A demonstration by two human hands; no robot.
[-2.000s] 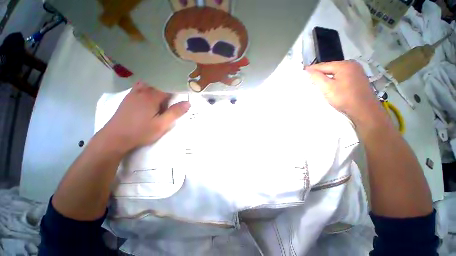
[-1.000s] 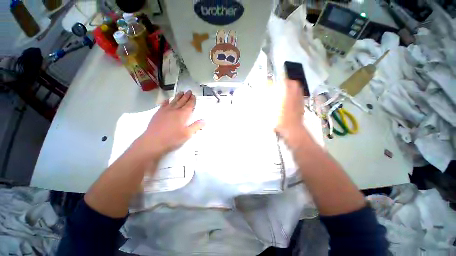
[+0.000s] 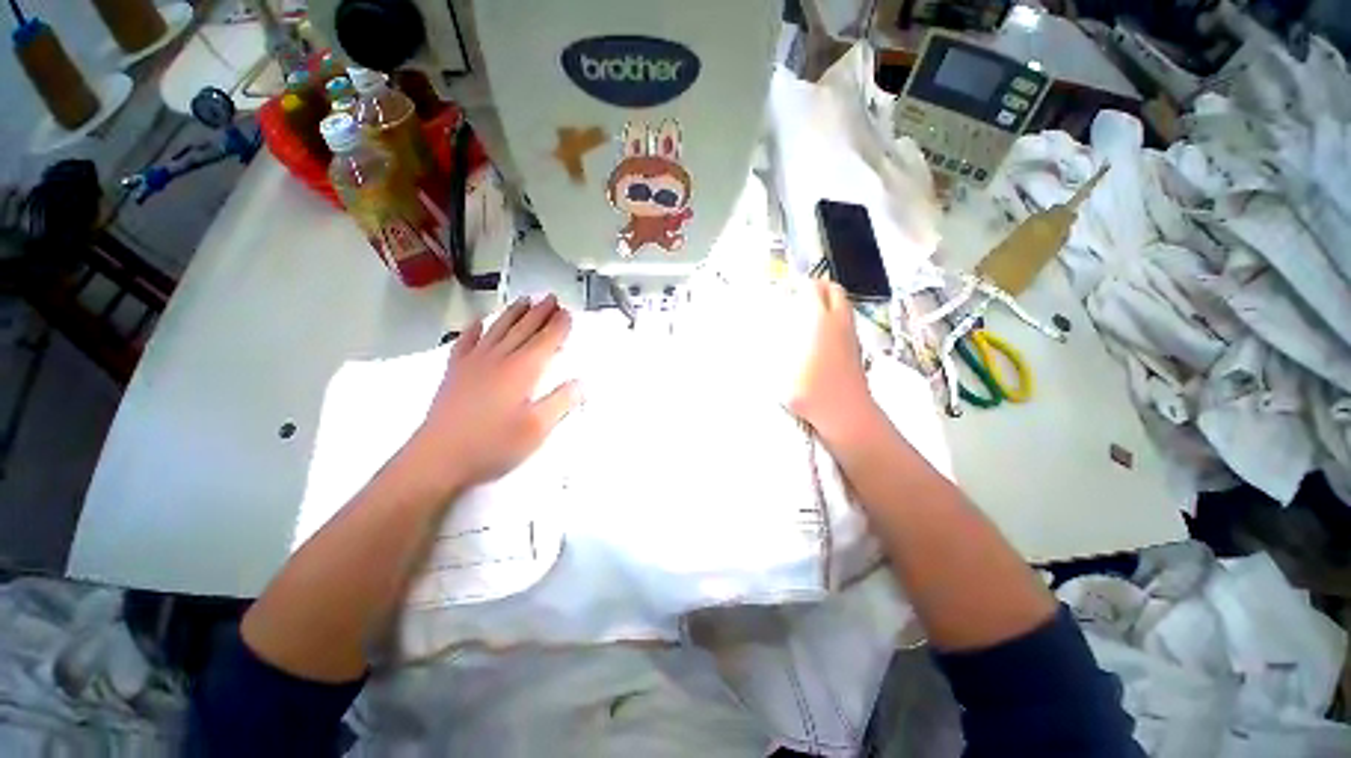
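Observation:
White trousers (image 3: 637, 518) with dark topstitching lie spread under the sewing machine head (image 3: 630, 148), their middle lost in lamp glare. A stitched pocket (image 3: 496, 551) shows at the left. My left hand (image 3: 501, 388) lies flat on the cloth left of the metal work clamp (image 3: 611, 293), fingers slightly apart. My right hand (image 3: 833, 363) rests on the cloth right of the clamp; glare washes out its fingers, so its grip is unclear. The needle area is partly hidden by glare.
Oil bottles (image 3: 382, 208) stand at the left. A phone (image 3: 852, 249), green and yellow scissors (image 3: 993, 367) and a tan-handled tool (image 3: 1025, 249) lie at the right. A control panel (image 3: 971, 104) stands behind. White garments (image 3: 1171, 296) are piled far right. Thread cones (image 3: 57, 77) stand upper left.
My right hand has moved inward from the phone's edge onto the cloth, and my left hand sits flat beside the clamp. The head view has drawn back, showing more of the machine.

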